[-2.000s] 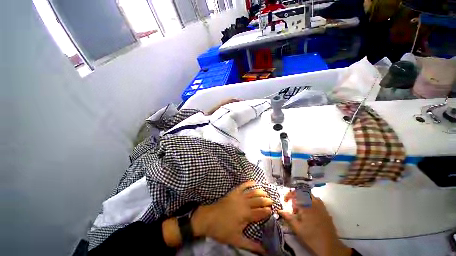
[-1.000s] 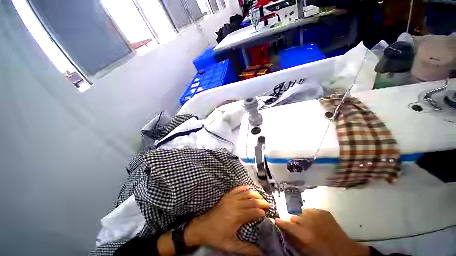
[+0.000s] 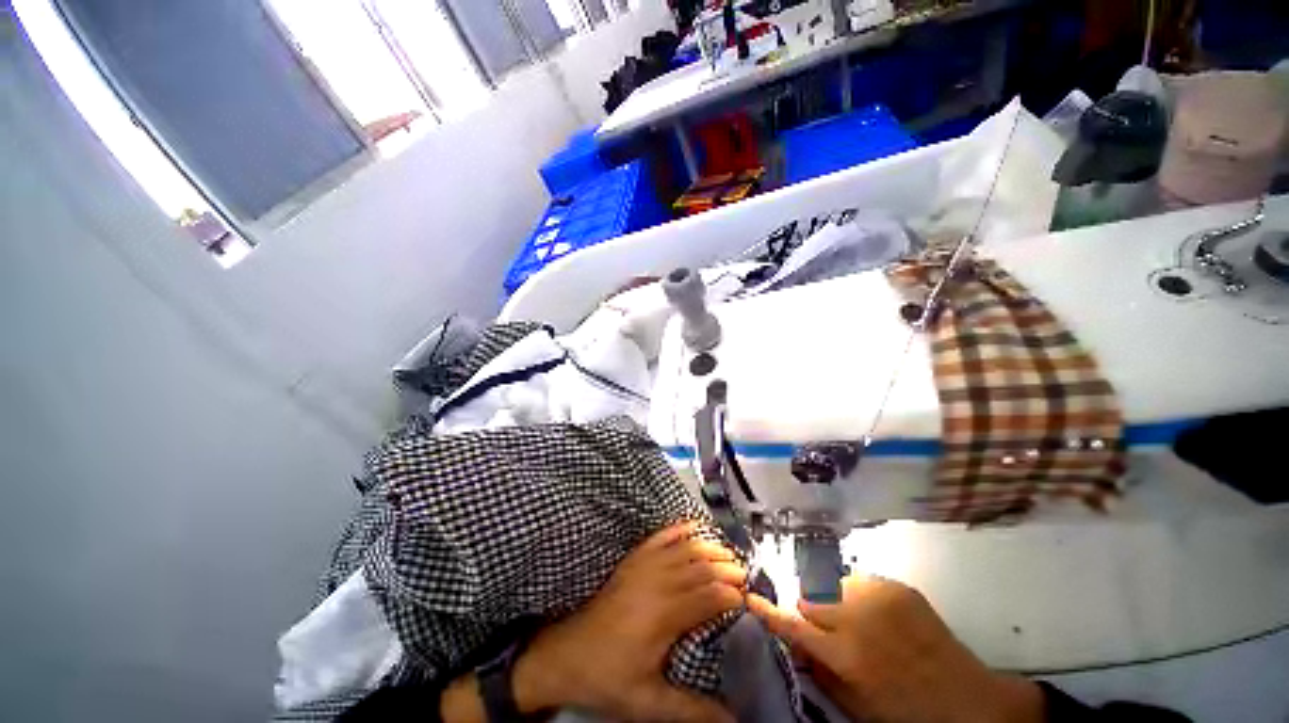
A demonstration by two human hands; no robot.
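The black-and-white checked shell fabric (image 3: 523,494) lies bunched left of the sewing machine (image 3: 792,381), with white lining (image 3: 608,353) behind it and more at lower left. My left hand (image 3: 636,622) lies on the checked cloth near the needle area, fingers bent over it and holding it. My right hand (image 3: 884,650) is just right of the cloth edge, below the machine head, fingertips at the grey and dark-edged piece (image 3: 756,671). The presser foot and needle are hidden behind the fingers and machine head.
A brown plaid scrap (image 3: 1018,389) drapes over the machine head. A pale pink cone-like thing (image 3: 1223,134) stands behind. The wall (image 3: 184,424) is at left. Blue crates (image 3: 573,226) and another machine table (image 3: 707,92) are beyond the raised white rim.
The view has shifted, so the machine appears further left. My right fingertips have drawn back from under the machine head to the near cloth edge. My left hand stays on the checked cloth.
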